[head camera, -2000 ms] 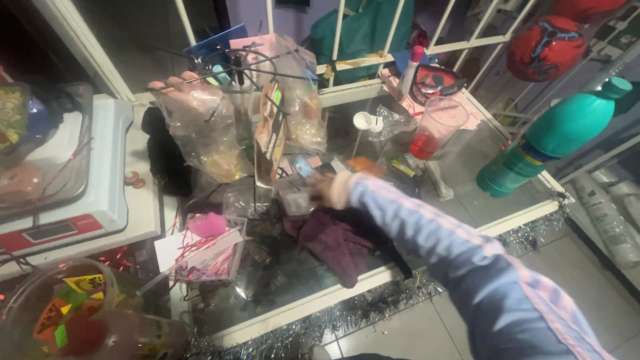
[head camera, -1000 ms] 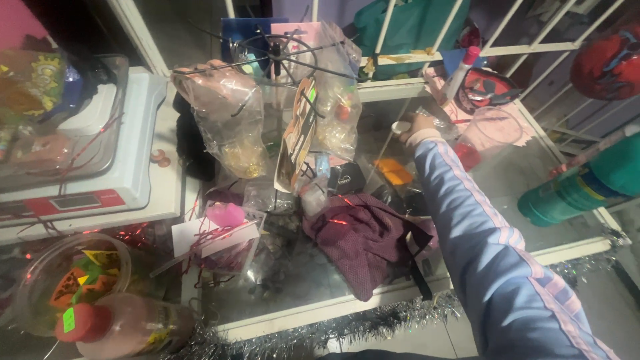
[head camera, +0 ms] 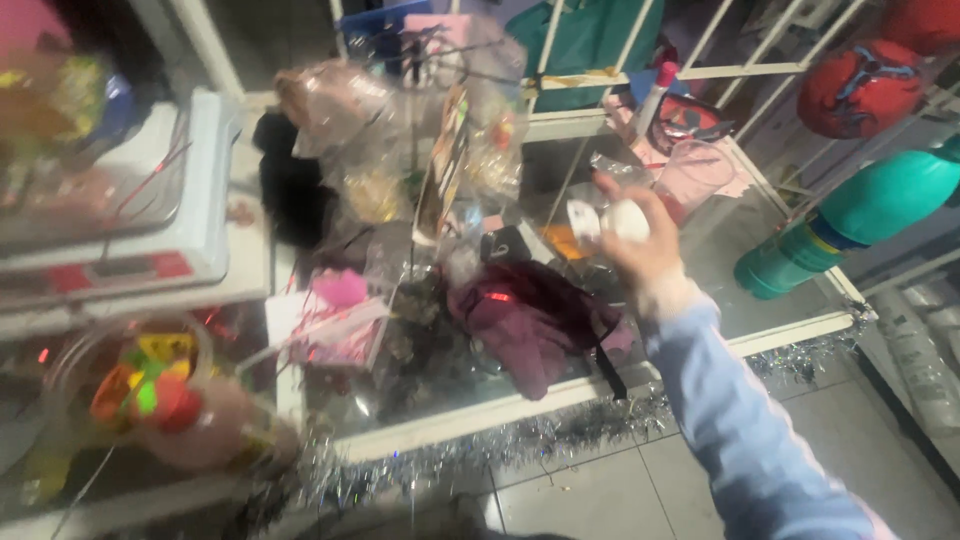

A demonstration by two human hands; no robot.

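Note:
My right hand [head camera: 646,244], in a light blue sleeve, grips a small white object [head camera: 624,220], perhaps a roll or cup, above the glass counter. A crinkled clear plastic wrapper [head camera: 619,171] lies just beyond the fingers. Left of the hand, a maroon cloth [head camera: 517,322] lies bunched near the counter's front edge, with an orange item [head camera: 565,241] behind it. A clear plastic cup [head camera: 694,176] is to the right of the hand, near a red and black mask [head camera: 686,124]. My left hand is outside the view. Motion blur hides fine detail.
A teal bottle [head camera: 840,217] stands at the right. On the left are a white scale [head camera: 202,210] and a clear tub [head camera: 56,360] of colourful pieces. Bagged goods [head camera: 367,150] fill the back. Silver tinsel [head camera: 525,442] lines the white front frame.
My right hand has moved from beside the maroon cloth to the right, and now holds the small white object, which earlier lay on the counter.

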